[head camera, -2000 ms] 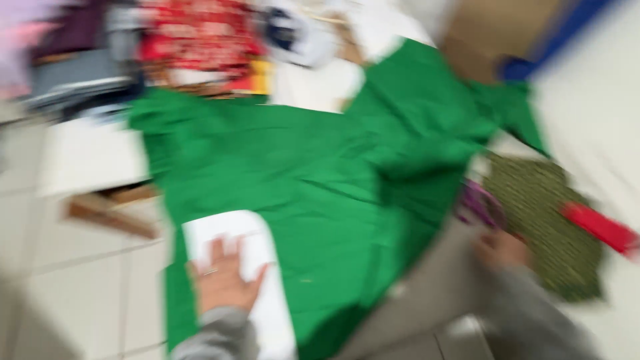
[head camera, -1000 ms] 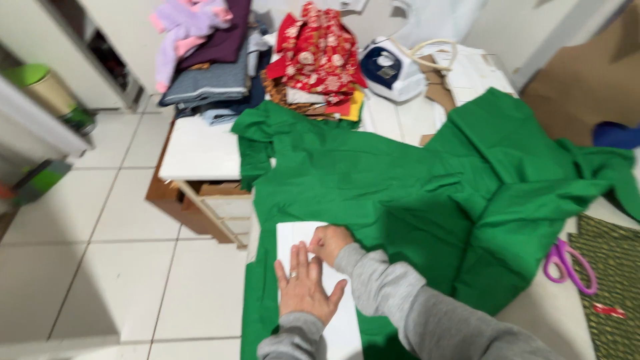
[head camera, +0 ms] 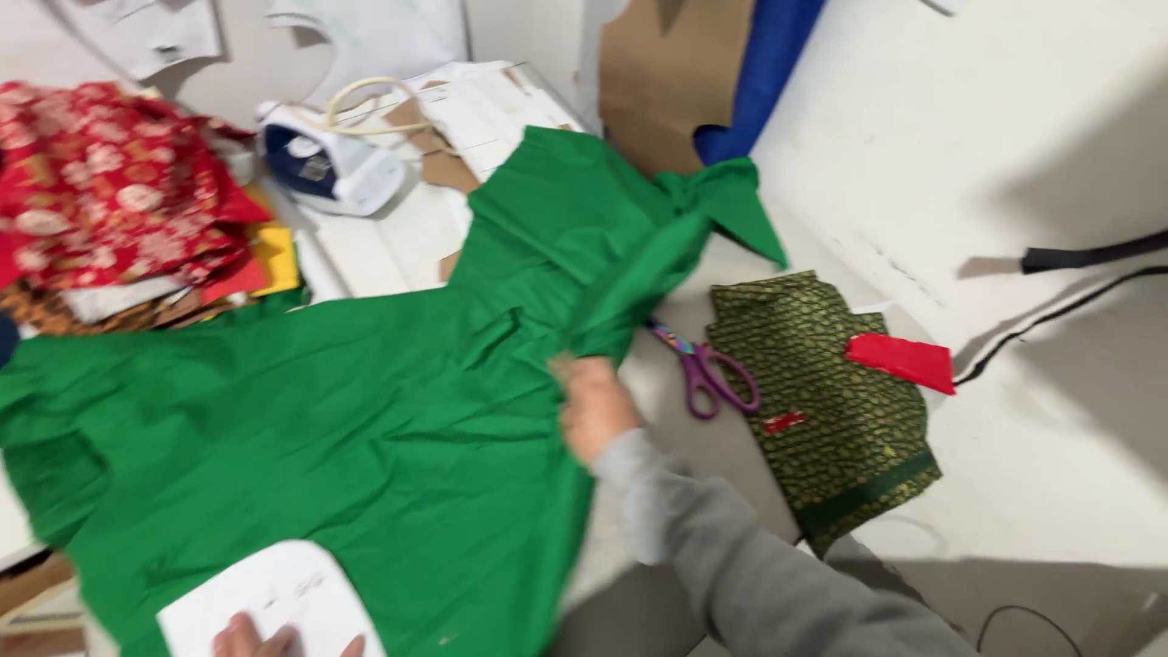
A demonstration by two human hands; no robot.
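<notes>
Green fabric (head camera: 365, 411) lies spread and wrinkled over the work surface. At the bottom edge, my left hand (head camera: 265, 639) rests its fingers on a white paper pattern piece (head camera: 292, 584) with a rounded top, which lies on the green fabric; most of that hand is cut off by the frame. My right hand (head camera: 593, 406), blurred, is at the right edge of the fabric, and whether its fingers grip the cloth cannot be told. Purple-handled scissors (head camera: 707, 370) lie to the right of it, beside a patterned green and gold cloth (head camera: 821, 401).
A red strip (head camera: 903, 362) lies across the patterned cloth's edge. An iron (head camera: 324, 160) stands at the back left, near a pile of red floral fabric (head camera: 109, 182). Brown paper (head camera: 671, 82) and blue material (head camera: 785, 82) are by the back wall. Black cords hang at the right.
My right hand has left the white pattern piece, where it was beside my left hand, and moved right to the green fabric's edge. The view has swung to the right.
</notes>
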